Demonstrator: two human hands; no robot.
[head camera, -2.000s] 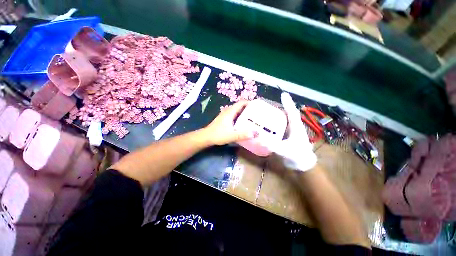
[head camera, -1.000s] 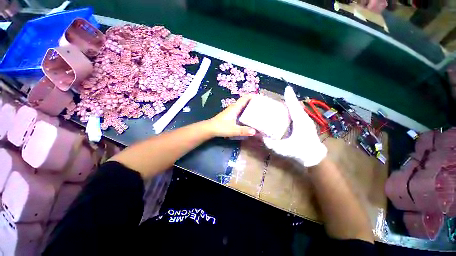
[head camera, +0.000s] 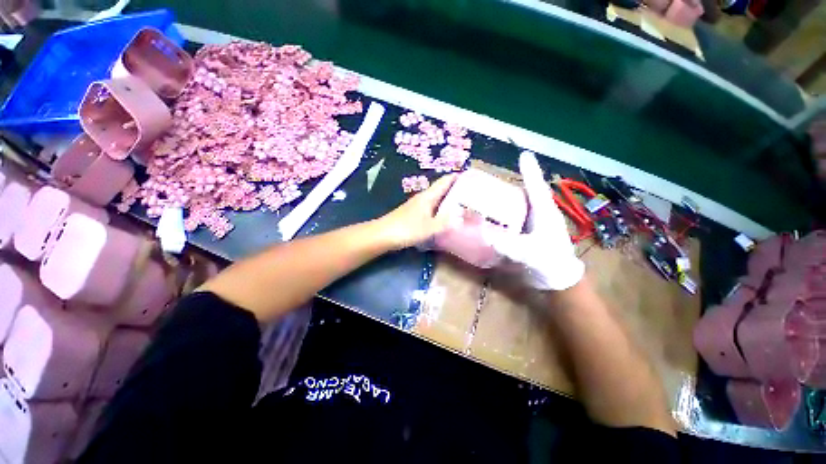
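A pink housing shell (head camera: 478, 201) is held between my two hands above the cardboard mat (head camera: 507, 328). Its slotted face is turned up towards me. My bare left hand (head camera: 424, 216) grips its left side. My right hand (head camera: 550, 237), in a white glove, holds its right and lower side, with one finger or the thumb pointing up. The inside of the shell is hidden. A large heap of small pink moulded pieces (head camera: 258, 127) and a small group of them (head camera: 433, 145) lie on the dark bench.
A blue tray (head camera: 54, 86) and open pink housings (head camera: 118, 118) stand at the far left. A white strip (head camera: 335, 177) lies beside the heap. Red-orange handles (head camera: 572, 204) and wired batteries (head camera: 666, 258) lie right. Pink housings are stacked left (head camera: 86, 254) and right (head camera: 770, 317).
The shell has been tilted in my hands: its slotted face shows again, where a plain pale face showed one second ago. Both hands keep hold of it in nearly the same place.
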